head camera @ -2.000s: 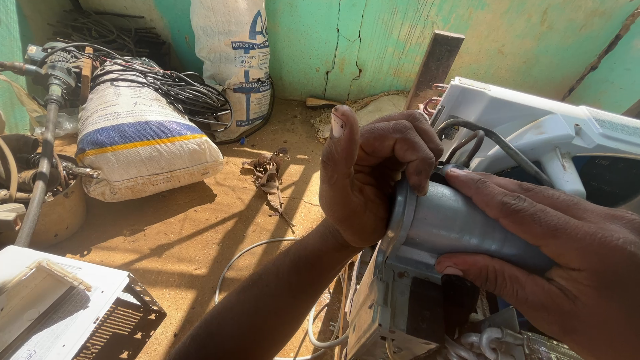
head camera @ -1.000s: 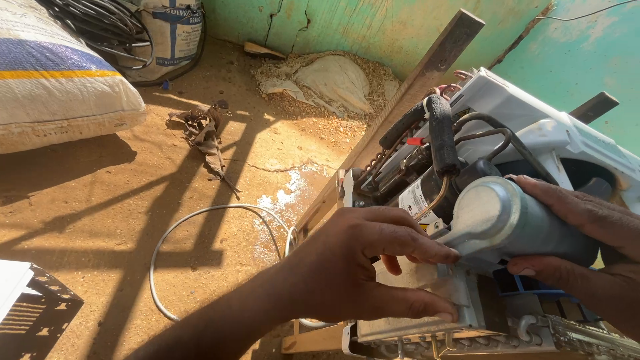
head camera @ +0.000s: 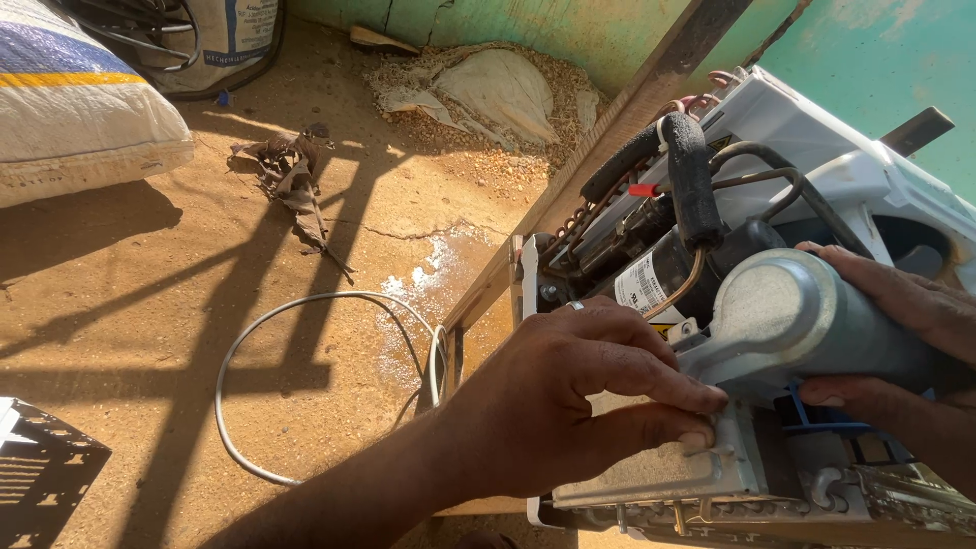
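Note:
A grey metal cylindrical motor housing (head camera: 823,320) lies on an opened air conditioner with a white plastic casing (head camera: 816,130). My right hand (head camera: 900,328) grips its side, fingers above and thumb below. My left hand (head camera: 610,389) has thumb and index finger pinched at the flange edge of the housing, beside a flat metal box (head camera: 648,465); what lies between the fingertips is hidden. Just behind my left hand are a black compressor (head camera: 648,282) with a label, a bent copper tube (head camera: 690,282), black foam-covered pipe (head camera: 690,179) and a red-sleeved wire end (head camera: 644,190).
The unit rests on a wooden frame (head camera: 568,183). A pale cable (head camera: 229,366) loops over the dirt floor, near dry leaves (head camera: 293,175). A full sack (head camera: 84,114) is at the upper left, a perforated metal panel (head camera: 46,473) at the lower left. A cloth (head camera: 499,88) lies by the green wall.
My left hand has come down from the top end of the housing to its lower flange edge. My right hand stays on the housing. The view has shifted toward the unit.

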